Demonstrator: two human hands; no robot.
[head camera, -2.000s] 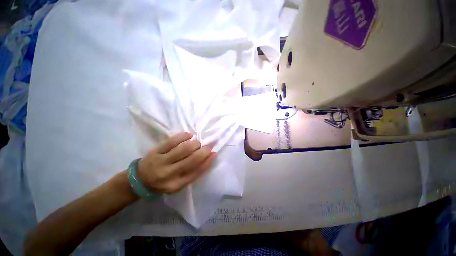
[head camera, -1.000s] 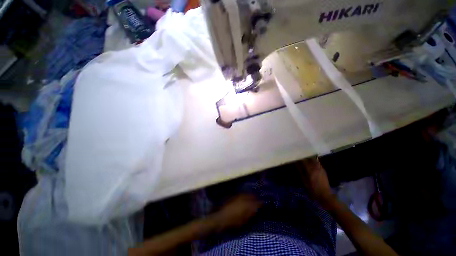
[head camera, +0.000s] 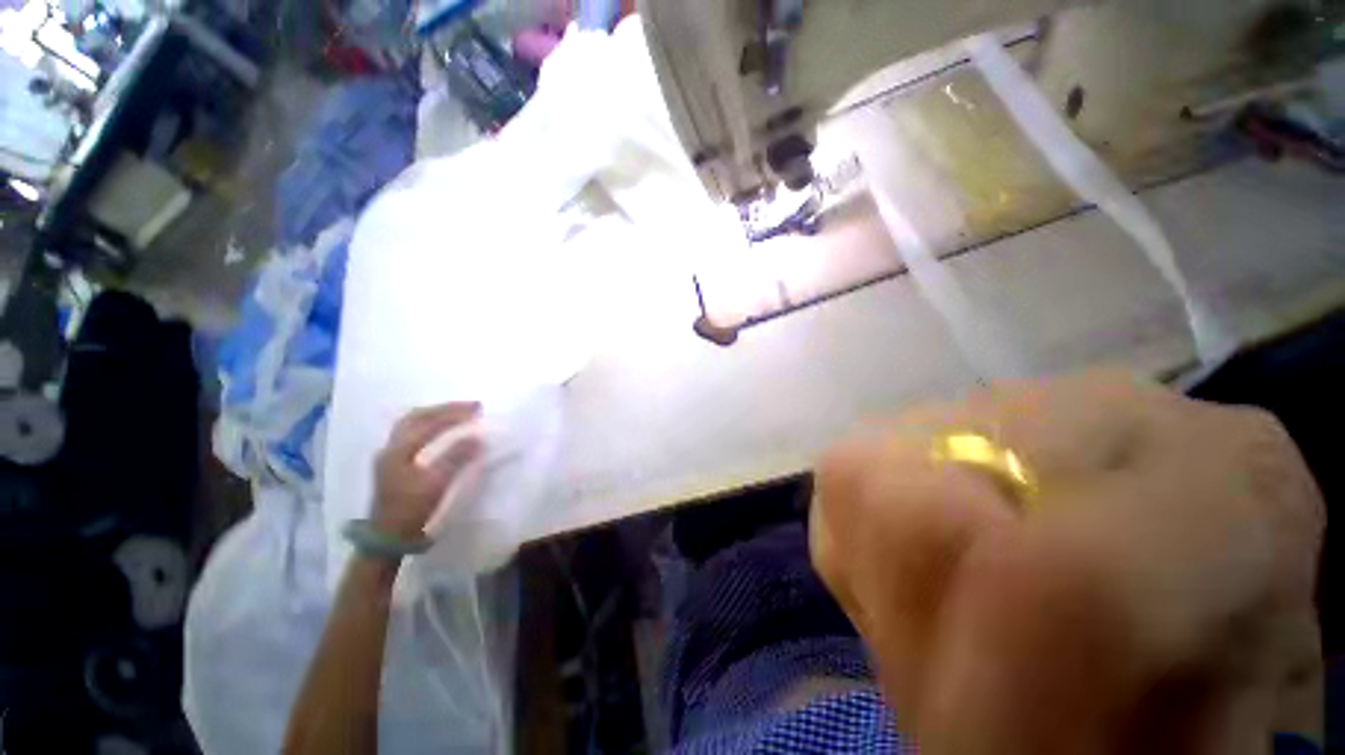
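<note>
The white fabric panel (head camera: 428, 295) lies spread on the table left of the needle, and its lower part hangs over the front edge. My left hand (head camera: 428, 469), with a green bangle at the wrist, is on the panel near the front edge, fingers bent at the cloth. My right hand (head camera: 1069, 553), with a gold ring, is large, close to the camera and blurred; its fingers are curled and I cannot tell whether it holds anything. The cream lockstitch machine (head camera: 885, 44) stands at the upper right, its presser foot (head camera: 782, 218) brightly lit.
Two white strips (head camera: 1084, 162) lie across the machine bed and table right of the needle. A blue and white cloth bundle (head camera: 280, 362) is off the table's left edge. Dark rolls (head camera: 126, 443) stand at the far left. A red-handled tool (head camera: 1291, 136) lies at the upper right.
My left hand has come up from my lap onto the white panel. My right hand has risen from below the table edge to close before the camera. The view has shifted left.
</note>
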